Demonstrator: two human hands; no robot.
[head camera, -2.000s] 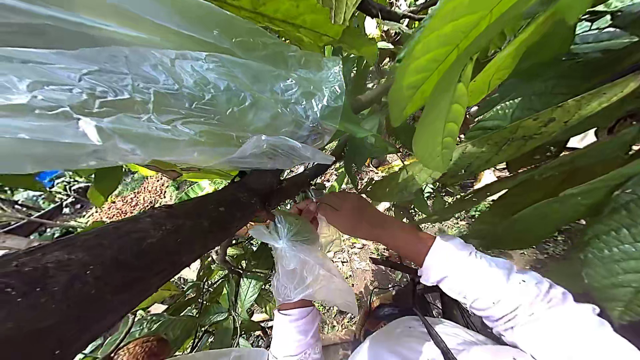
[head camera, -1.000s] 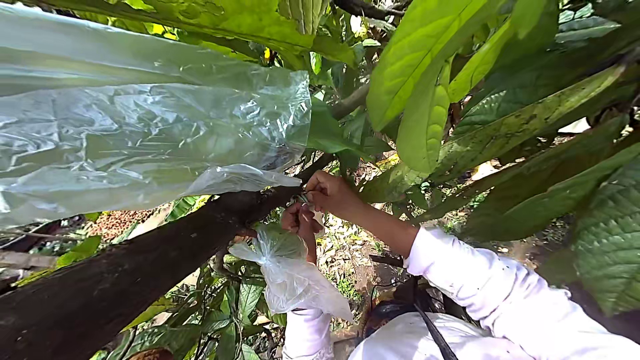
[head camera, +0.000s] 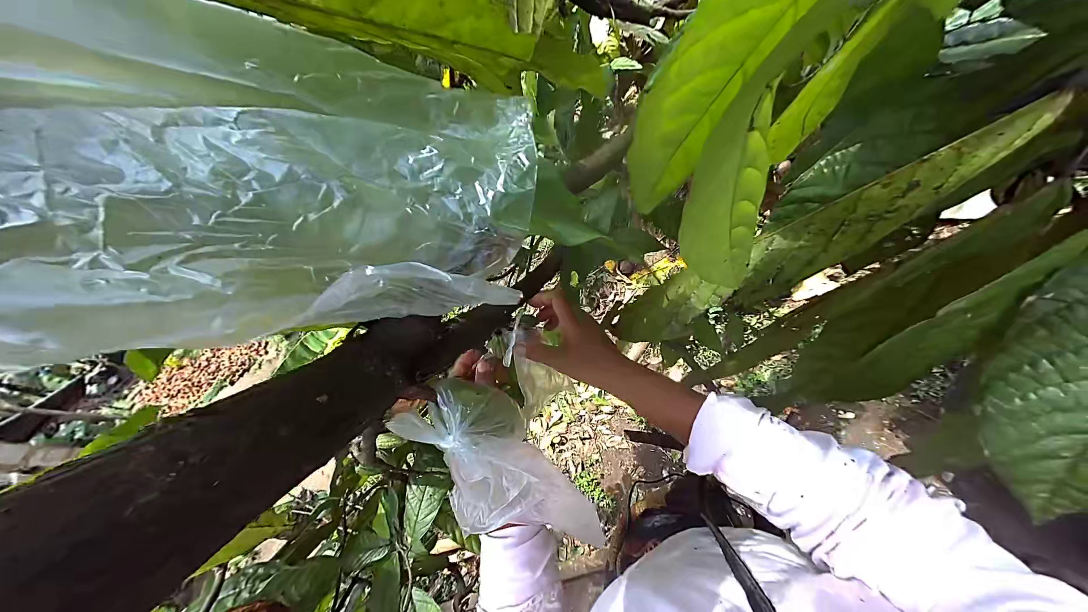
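Close to the dark tree trunk (head camera: 280, 425), my left hand (head camera: 480, 370) is partly hidden behind a knotted clear plastic bag (head camera: 510, 463); its fingertips show beside the branch. My right hand (head camera: 569, 340) is just right of it, thumb and forefinger apart near the branch. A thin strip of clear plastic (head camera: 535, 374) hangs beneath the right hand; whether the fingers grip it cannot be told. What the left fingers hold is hidden as well. Above the trunk, a large clear plastic sheet (head camera: 255, 195) stretches in from the left, its pointed corner near my right fingertips.
Big green leaves (head camera: 705, 127) fill the upper right, and a broad leaf (head camera: 1037, 382) stands at the right edge. A thinner branch (head camera: 599, 161) runs up behind the plastic. Brown pieces (head camera: 204, 374) lie heaped on the ground at lower left. Foliage (head camera: 425, 510) grows below the trunk.
The hands were together at the branch one second ago; now they are slightly apart, and a plastic strip shows under my right hand.
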